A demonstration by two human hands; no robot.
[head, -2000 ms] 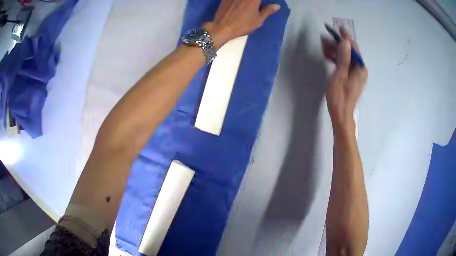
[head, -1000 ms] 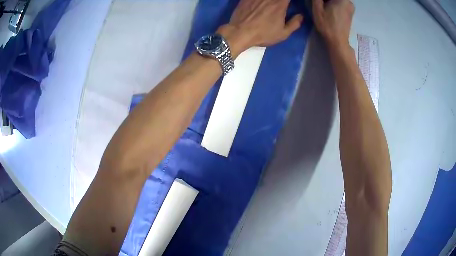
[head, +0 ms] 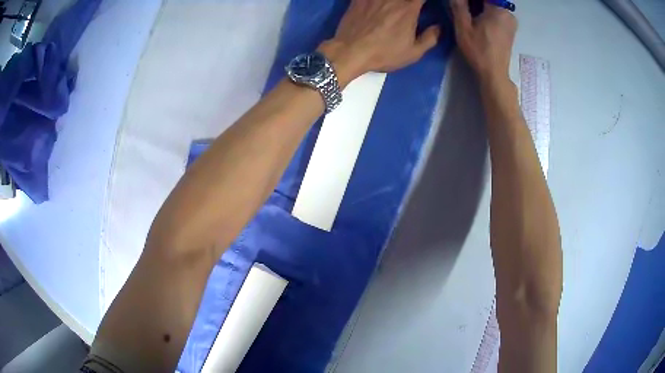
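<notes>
A long blue cloth panel (head: pixel 321 269) lies flat on pale pattern paper (head: pixel 189 80). Two cream bar weights (head: pixel 339 153) lie on it, one near the top centre and one at the lower left. My left hand (head: pixel 383 33) presses flat on the cloth at the top, fingertips cut off by the upper edge. My right hand (head: pixel 487 33) is at the cloth's upper right edge, with a blue pen (head: pixel 502 4) in it; its fingertips are partly cut off by the frame edge.
A clear ruler (head: pixel 536 109) lies right of the cloth, partly under my right forearm. Crumpled blue cloth (head: pixel 33 124) lies at the far left. A second blue panel (head: pixel 634 317) is at the lower right edge. A grey tube (head: pixel 642 29) curves at the upper right.
My right hand has moved from over the ruler up and left to the cloth's edge. The cloth, weights and ruler now appear slightly lower and further right than two seconds ago.
</notes>
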